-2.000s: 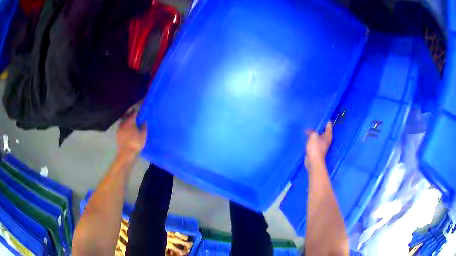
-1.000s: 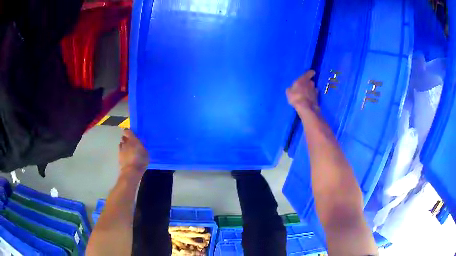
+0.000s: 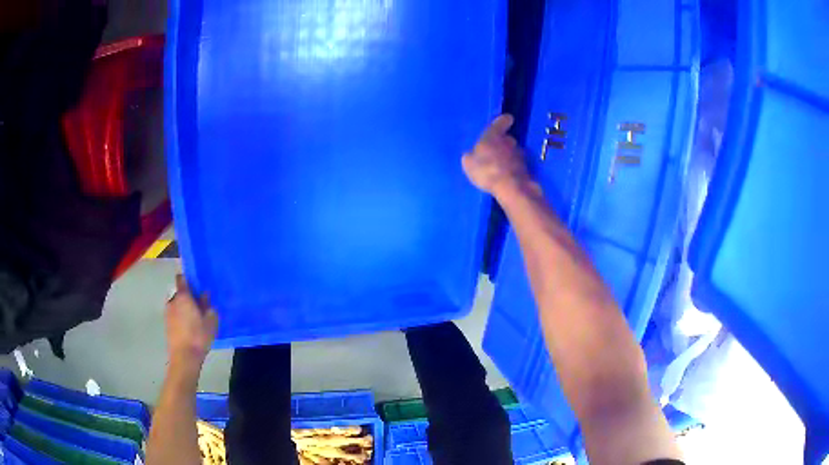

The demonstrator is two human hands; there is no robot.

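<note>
An empty blue crate (image 3: 336, 182) fills the middle of the view, its open inside facing me. My left hand (image 3: 190, 318) grips its near left corner. My right hand (image 3: 495, 163) is on its right rim, with the fingers partly hidden over the edge. The crate's far end is cut off by the top of the picture.
Blue crates marked HL (image 3: 627, 150) stand close on the right, with another blue crate (image 3: 773, 182) beyond. A red stool (image 3: 95, 136) and black cloth (image 3: 54, 236) are at the left. Crates with tan sticks (image 3: 334, 445) and stacked blue and green crates (image 3: 77, 418) lie below.
The crate has turned from tilted to nearly straight and moved left in view, with both hands still on it. The stool and cloth have shifted toward the left edge.
</note>
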